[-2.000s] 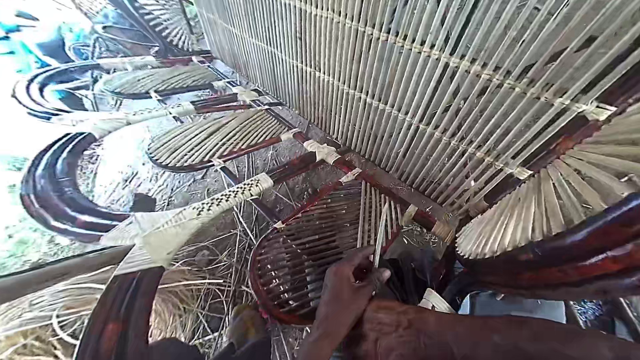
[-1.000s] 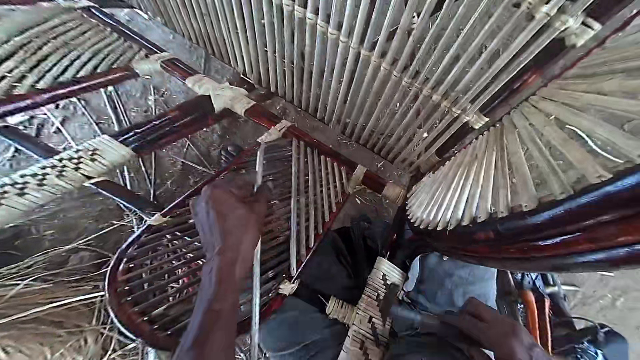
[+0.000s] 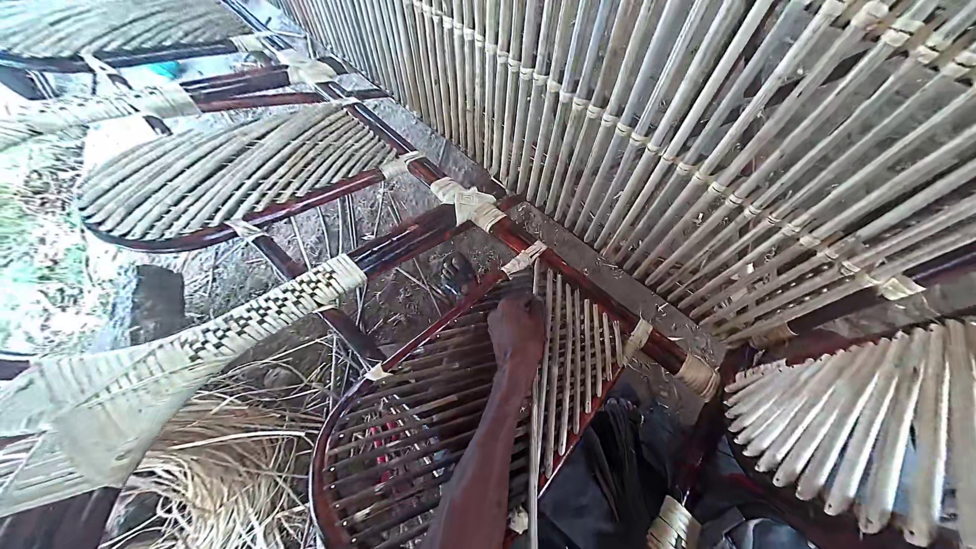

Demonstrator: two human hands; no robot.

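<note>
My left hand (image 3: 517, 324) is curled into a fist over the rounded slatted panel (image 3: 419, 427), against the upper part of the pale cane strips (image 3: 536, 427). One long strip runs down beside my wrist to the bottom edge. My fingertips are hidden, so whether they grip a strip cannot be told. Dark thin slats cross the panel on the left of my forearm; pale slats (image 3: 568, 358) stand on its right. A pale woven binding (image 3: 523, 260) ties the panel's corner near the dark red rail (image 3: 583, 282). My right hand is out of view.
A large pale slatted panel (image 3: 610, 122) spans the upper right, with a fan of flat slats (image 3: 862, 412) below it. An arm wrapped in checkered weaving (image 3: 259, 316) crosses the left. Behind it lies another rounded panel (image 3: 236, 175); loose fibre (image 3: 221, 473) is heaped at lower left.
My left hand has moved up toward the panel's tied corner since two seconds ago. My right hand, seen at lower right a second ago, has left the view. The view has shifted.
</note>
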